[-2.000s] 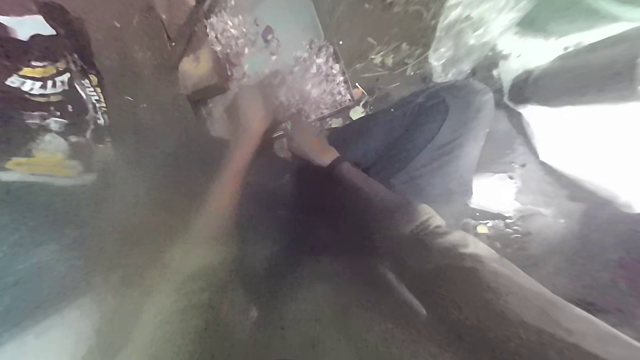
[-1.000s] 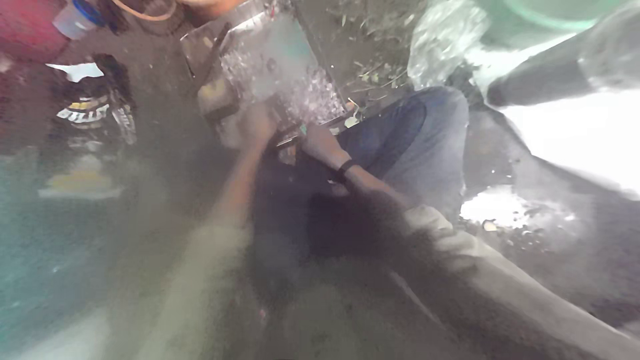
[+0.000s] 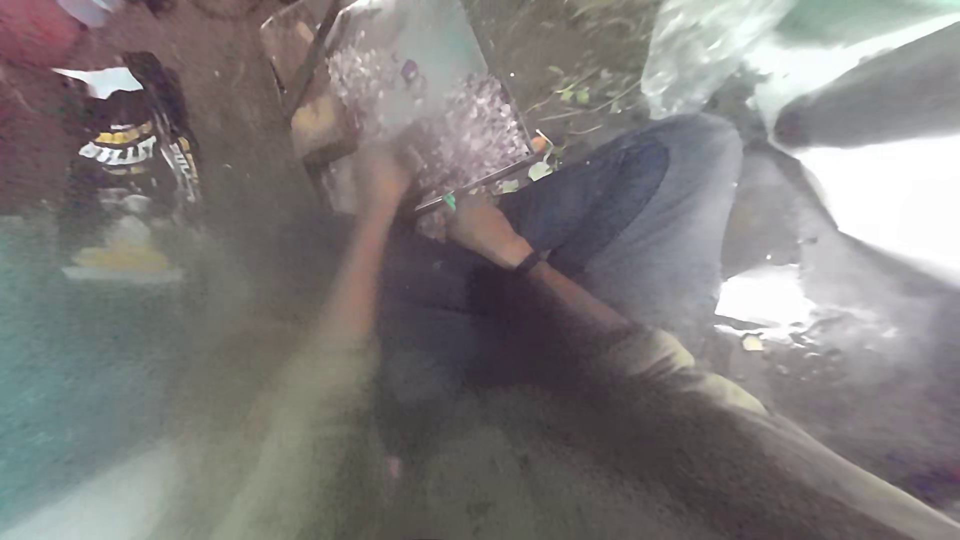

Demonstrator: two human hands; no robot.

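A tray (image 3: 517,127) holds many small whitish-purple pieces, too blurred to name, and lies just beyond my crossed legs in jeans. My left hand (image 3: 384,176) is blurred at the tray's near left part; its fingers and anything in them cannot be made out. Close to the tray's near edge is my right hand (image 3: 484,225), with a dark band at the wrist. A small green thing (image 3: 450,201) shows by its fingertips, and a pale pinkish thing (image 3: 431,223) is beside them. Whether the right hand grips either one is unclear.
A black printed bag (image 3: 120,176) stands at the left. Green stems with leaves (image 3: 581,96) lie on the ground beyond my knee (image 3: 697,165). Clear plastic sheeting (image 3: 679,56) is at the upper right, near a dark rounded object (image 3: 877,90). Something red (image 3: 37,34) is at the upper left.
Both hands remain around the tray's near edge. The left hand stays blurred, and no grasp or release is plain.
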